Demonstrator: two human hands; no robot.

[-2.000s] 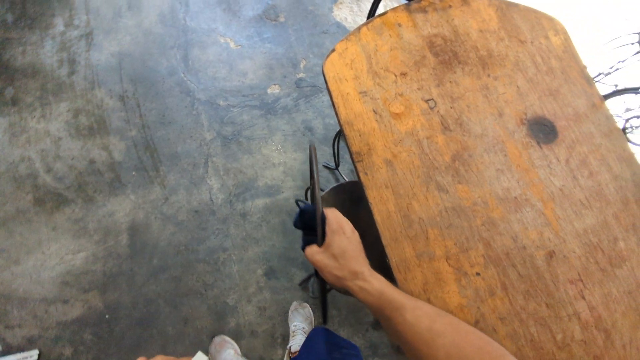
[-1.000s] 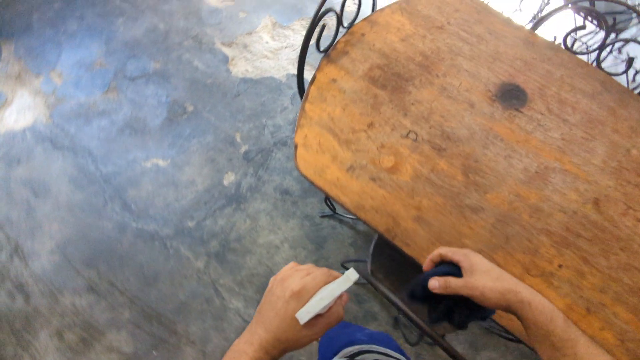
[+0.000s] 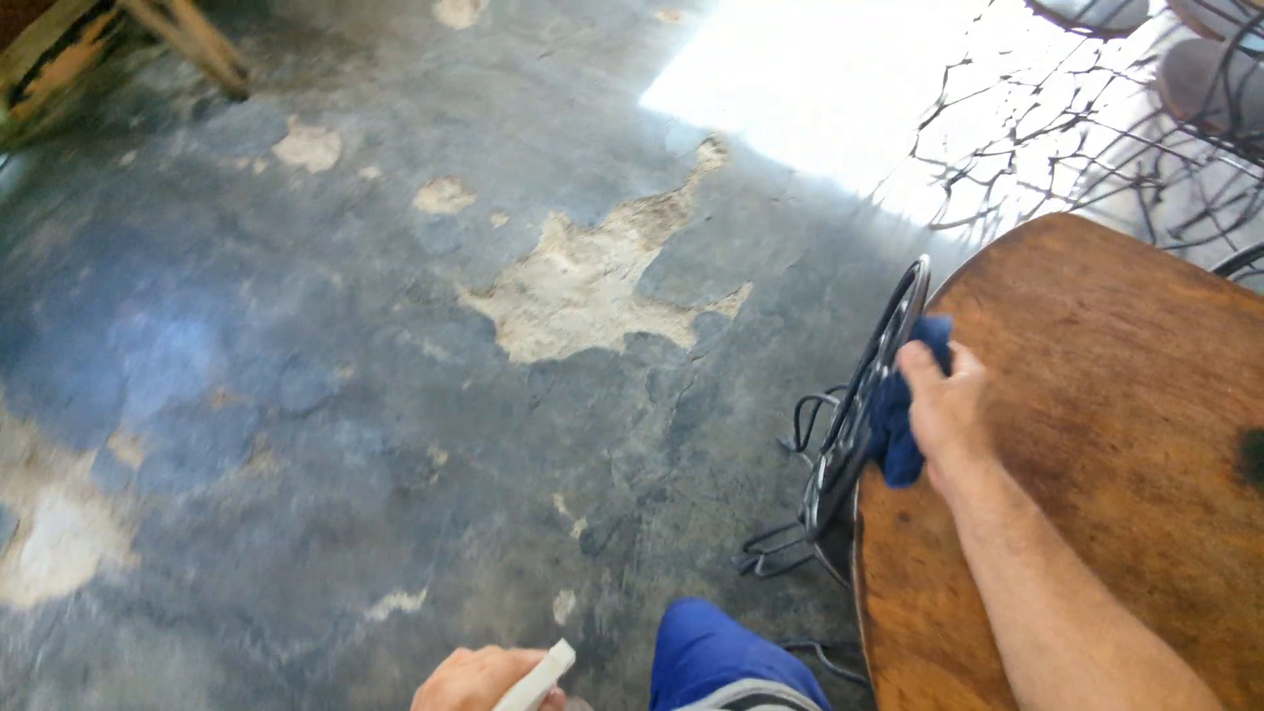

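Note:
My right hand [image 3: 953, 405] grips a dark blue cloth [image 3: 897, 434] against the back of a black metal chair [image 3: 869, 365], over the rounded end of the wooden tabletop [image 3: 1116, 395]. Low in the view, my left hand [image 3: 484, 679] is closed around a flat, pale, bar-like object [image 3: 538, 679]; its lower part is cut off by the frame's bottom edge. What the pale object is, I cannot tell. The chair's curled metal parts stick out to the left of the table, and its seat is mostly hidden beneath the tabletop.
A worn grey concrete floor [image 3: 395, 395] with pale chipped patches spreads to the left. More curled-metal chairs [image 3: 1210, 89] stand at the upper right, casting shadows on bright sunlit floor. Wooden furniture legs [image 3: 193, 44] show at the upper left. My blue-clad knee [image 3: 731, 652] is beside the table.
The right hand has moved with the cloth from the table's near side edge to the chair back at its rounded end. The left hand still holds the pale object. The view has shifted.

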